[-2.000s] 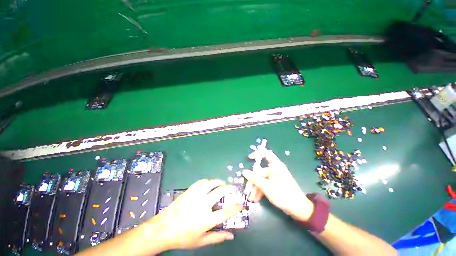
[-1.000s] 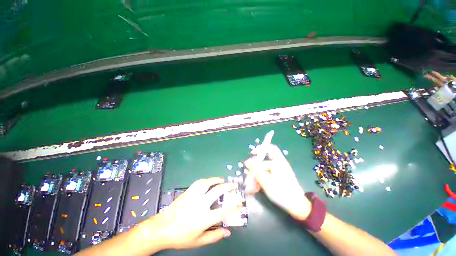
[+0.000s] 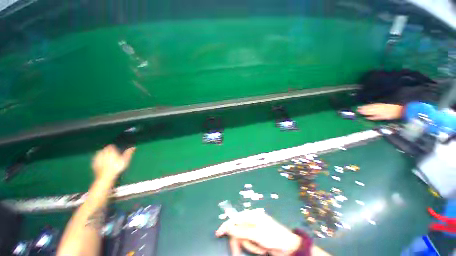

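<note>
My left hand (image 3: 111, 162) reaches over the belt at left, its fingers at the lower end of a dark phone unit (image 3: 128, 137). Blur hides whether it grips the unit. My right hand (image 3: 257, 232) is low over the worktop at centre, fingers bent. A pale, blurred piece (image 3: 227, 208) lies at its fingertips; whether it is held is unclear. Small white parts (image 3: 252, 194) are scattered just above this hand. A pile of amber, dark and white parts (image 3: 312, 192) lies to its right. Open phone bodies (image 3: 139, 220) stand in a row at lower left, partly behind my left forearm.
Other phone units lie on the belt (image 3: 213, 131), beyond the white edge strip (image 3: 240, 164). A coworker's hand (image 3: 381, 111) in a blue sleeve reaches over the belt at right. A white device (image 3: 437, 167), a red-handled thing (image 3: 442, 220) and a blue bin (image 3: 420, 248) are at right.
The view has tilted up. My left hand has left the phone body at centre, which no longer shows, and moved onto the belt. Another unit shows mid-belt. The coworker's hand has reached in.
</note>
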